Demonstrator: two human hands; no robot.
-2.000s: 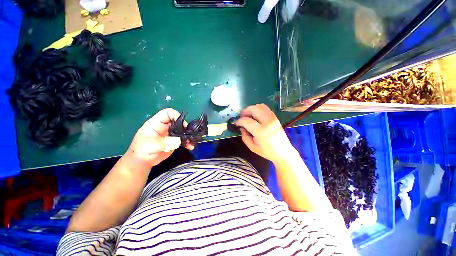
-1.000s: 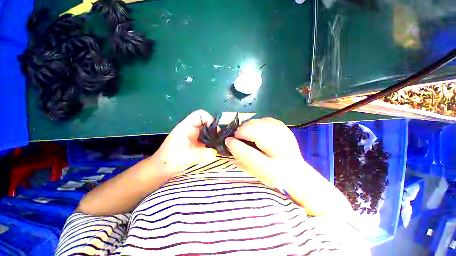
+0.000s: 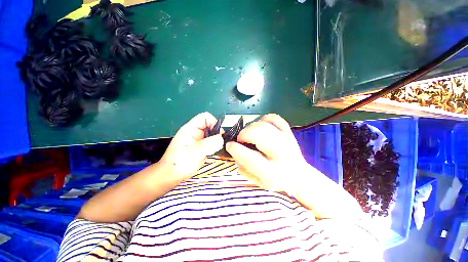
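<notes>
A black ribbed rosette (image 3: 233, 130) with pointed petals is held between my two hands at the bench's near edge, above my lap. My left hand (image 3: 192, 146) grips its left side with thumb and fingers. My right hand (image 3: 269, 151) grips its right side. My fingers hide much of the rosette, and whether a separate petal piece is in my right fingers cannot be told. A white rounded glue bottle (image 3: 250, 83) is on the green bench beyond my hands. A pale slip (image 3: 240, 118) lies at the bench edge just behind the rosette.
Finished-looking black rosettes (image 3: 72, 69) are heaped at the bench's left. A clear panel (image 3: 379, 46) and dark cable (image 3: 379, 97) are at right, with a tray of gold pieces (image 3: 433, 94). A blue bin (image 3: 405, 174) of dark pieces sits below right. Blue bins are lower left.
My right hand has come from beside the pale slip to the rosette, and both hands now meet on it. The view has shifted. Since one second ago, my left thumb covers more of the rosette.
</notes>
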